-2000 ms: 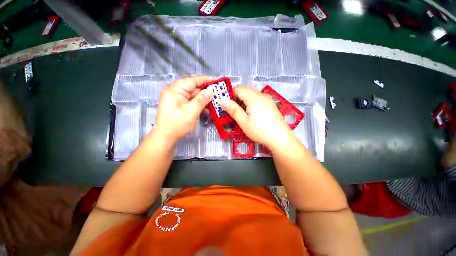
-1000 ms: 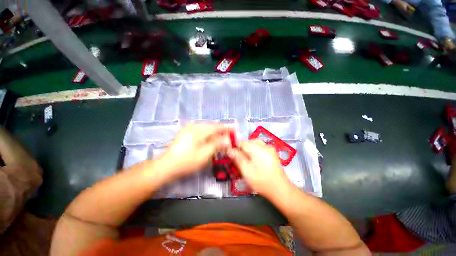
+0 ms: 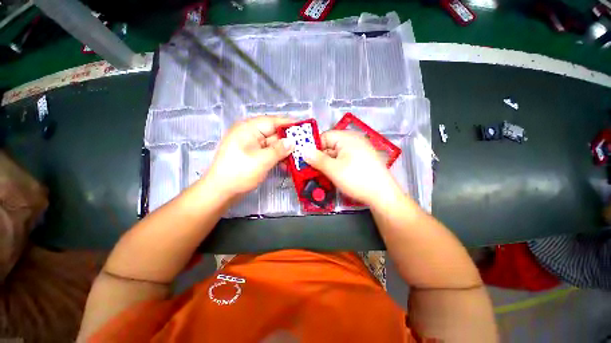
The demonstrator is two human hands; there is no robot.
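Observation:
A red shell (image 3: 307,175) is held upright between my two hands, over the near middle of the tray. A white keypad piece (image 3: 301,142) with dark dots lies in its upper part, and a black round part with a red centre (image 3: 314,193) shows in its lower part. My left hand (image 3: 244,157) grips the shell's left edge, thumb on the keypad. My right hand (image 3: 352,164) grips its right side, thumb at the keypad's lower edge. Another red shell (image 3: 378,139) lies tilted on the tray, partly hidden by my right hand.
The translucent tray (image 3: 288,63) lies on the dark green worktop (image 3: 496,187). A black module (image 3: 488,132), a pale block (image 3: 514,131) and small white bits lie to its right. The green belt with red units runs behind a pale rail (image 3: 502,62). People sit at both sides.
Since one second ago the view has tilted down. The hands, blurred then, now hold the shell steady with the keypad in view. The black part with the red centre now shows more clearly in it.

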